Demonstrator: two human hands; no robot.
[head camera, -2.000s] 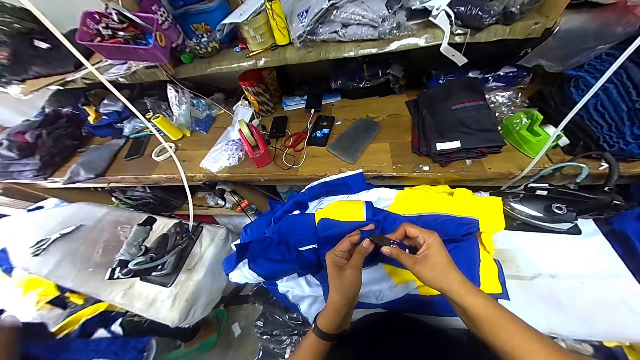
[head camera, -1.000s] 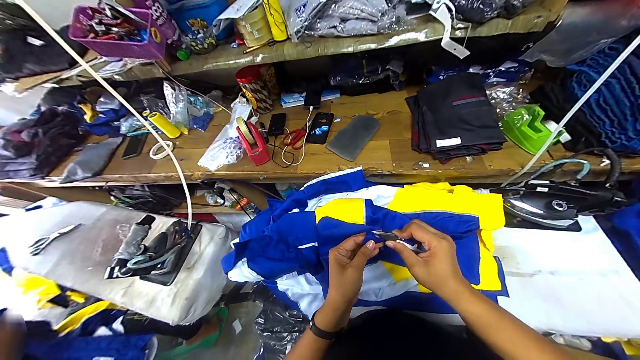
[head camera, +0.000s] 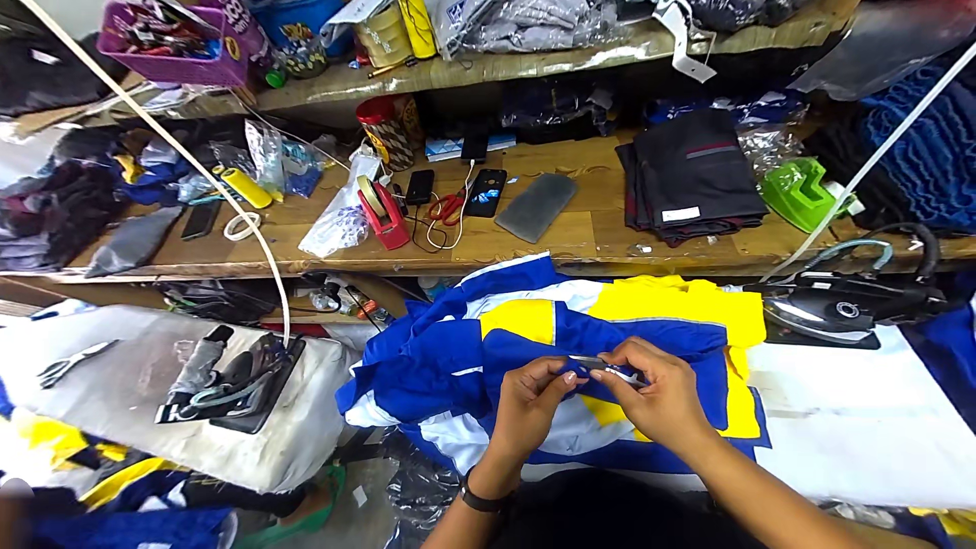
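Note:
A blue, yellow and white garment (head camera: 450, 358) lies spread on the white ironing surface in front of me. Above its middle, my right hand (head camera: 648, 381) grips a small cutting tool (head camera: 598, 364), whose metal part points left; its exact kind is unclear. The fingertips of my left hand (head camera: 537, 393) pinch a small piece of blue cloth (head camera: 577, 370) at the tool's tip. A dark band is round my left wrist.
A steam iron (head camera: 823, 313) rests on a dark pad at right, another iron (head camera: 244, 377) at left near scissors (head camera: 72, 362). The wooden shelf (head camera: 587, 236) behind bears phones, a red tape dispenser (head camera: 381, 213) and folded dark garments (head camera: 690, 175). Someone's foot (head camera: 309, 503) shows at lower left.
The small tool in my right hand has turned; its metal part now shows between my fingertips. My hands stay over the same part of the garment.

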